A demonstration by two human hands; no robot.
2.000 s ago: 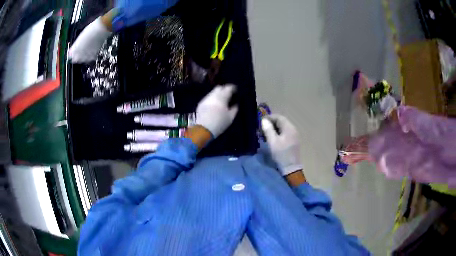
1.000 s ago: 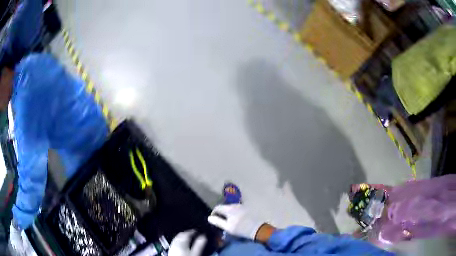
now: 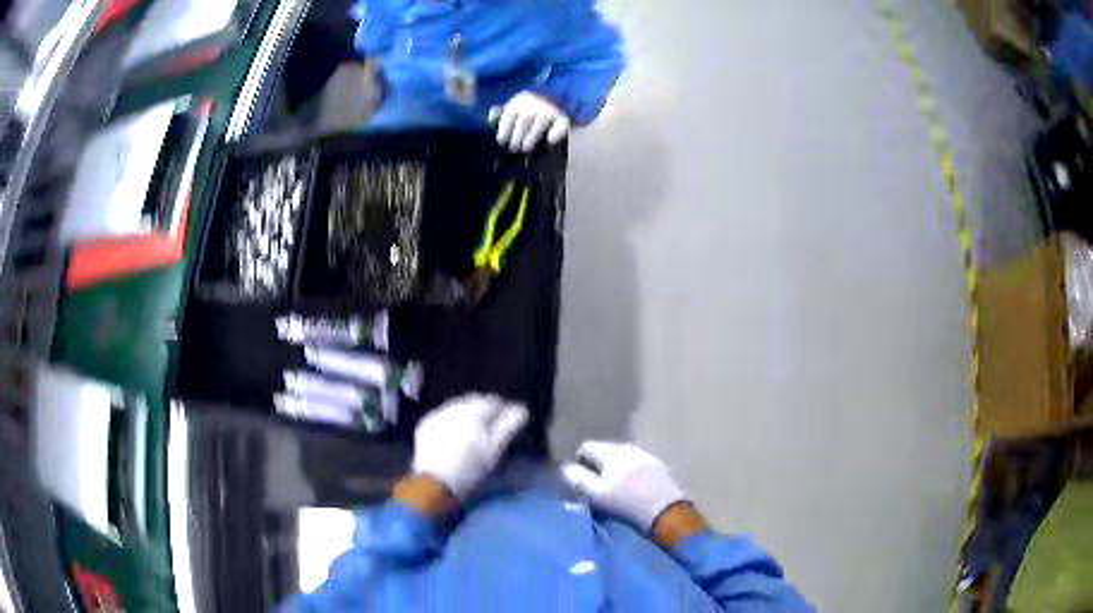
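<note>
My left hand (image 3: 464, 441), in a white glove, rests over the near edge of the black plastic tray (image 3: 462, 353), fingers slightly curled; I see nothing held in it. My right hand (image 3: 628, 481), also gloved, is just off the tray's near right corner with bent fingers; whether it holds something small cannot be told. Several adhesive tubes (image 3: 342, 365) lie in the tray left of my left hand. Behind them are a small-parts bin (image 3: 267, 223) of silver-white pieces and a screw bin (image 3: 374, 228). Yellow-green pliers (image 3: 501, 230) lie at the tray's right.
Another person in blue (image 3: 479, 54) stands at the tray's far edge, a gloved hand on it. At left, metal covers (image 3: 126, 168) and red foam (image 3: 126, 258) sit on green pallets (image 3: 102, 329). A cardboard box (image 3: 1022, 341) and yellow-black floor tape (image 3: 947, 180) are at right.
The view swung right, then back to the tray. The pink-sleeved person is out of view. The blue-clad person now faces the tray with a hand on its far edge. Both my hands are fully visible again.
</note>
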